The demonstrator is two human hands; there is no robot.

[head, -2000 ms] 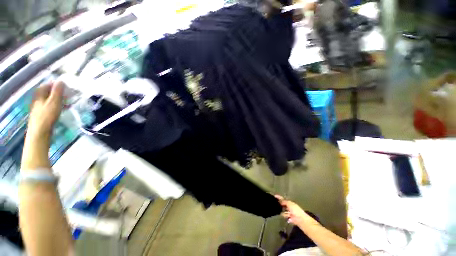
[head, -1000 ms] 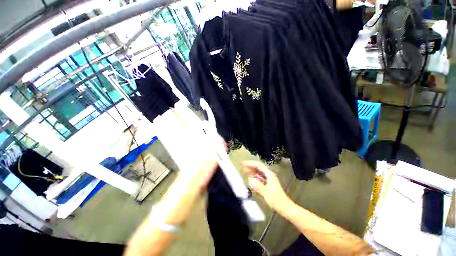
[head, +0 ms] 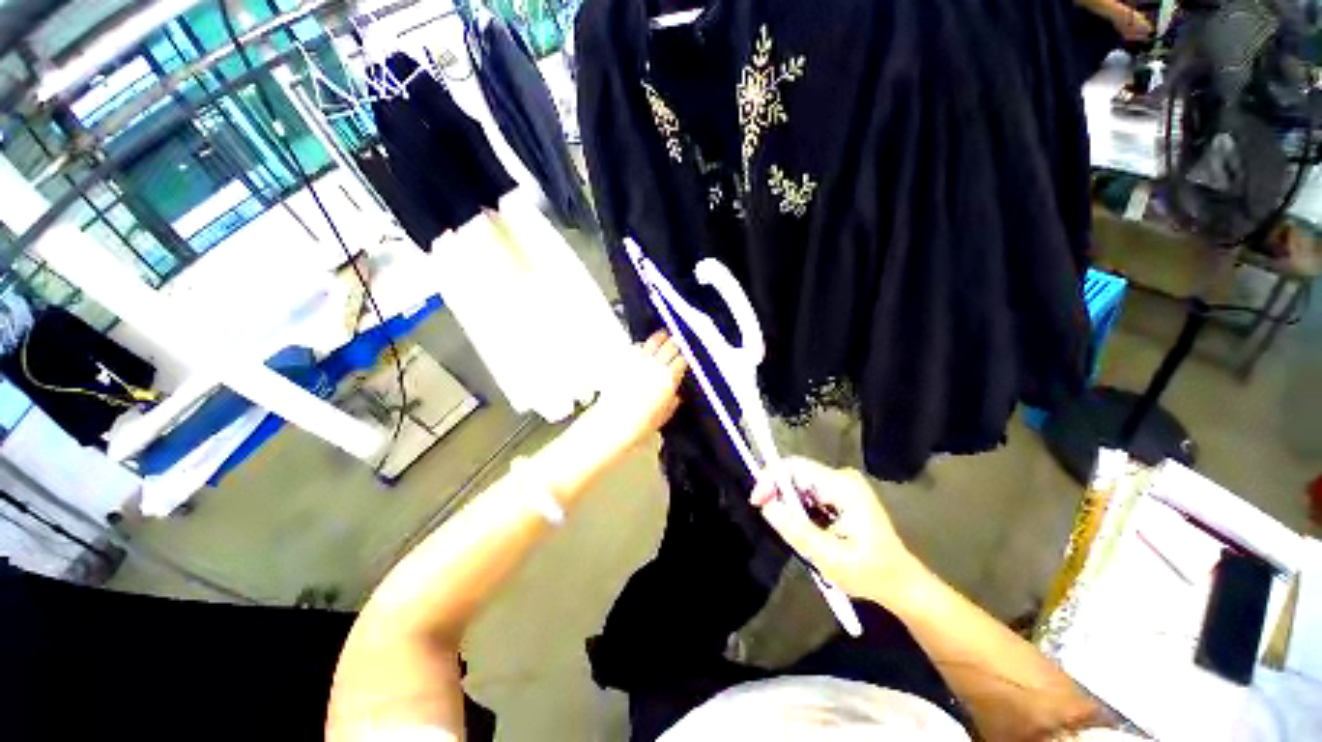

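A white plastic hanger (head: 734, 389) with a large hook is tilted in front of me. A black skirt (head: 674, 602) hangs down below it between my arms. My left hand (head: 667, 380) is at the skirt cloth just left of the hanger and appears to grip the cloth; its fingertips are partly hidden. My right hand (head: 834, 525) is closed around the lower part of the hanger, with something small and dark between the fingers. Black tops with pale gold floral embroidery (head: 928, 218) hang in a row right behind the hanger.
A white table (head: 1124, 638) at the lower right bears papers and a dark phone (head: 1235, 616). A black fan (head: 1232, 131) and a blue stool (head: 1105, 312) stand behind it. Black-and-cream garments (head: 515, 312) hang at the left. Black cloth (head: 174, 660) fills the lower left. Another person's hand (head: 1124, 18) shows at the top right.
The hanger, blurred and held low before, is now upright and tilted between my hands. My right hand has closed on it. My left hand has moved to the cloth beside it. The view has shifted down.
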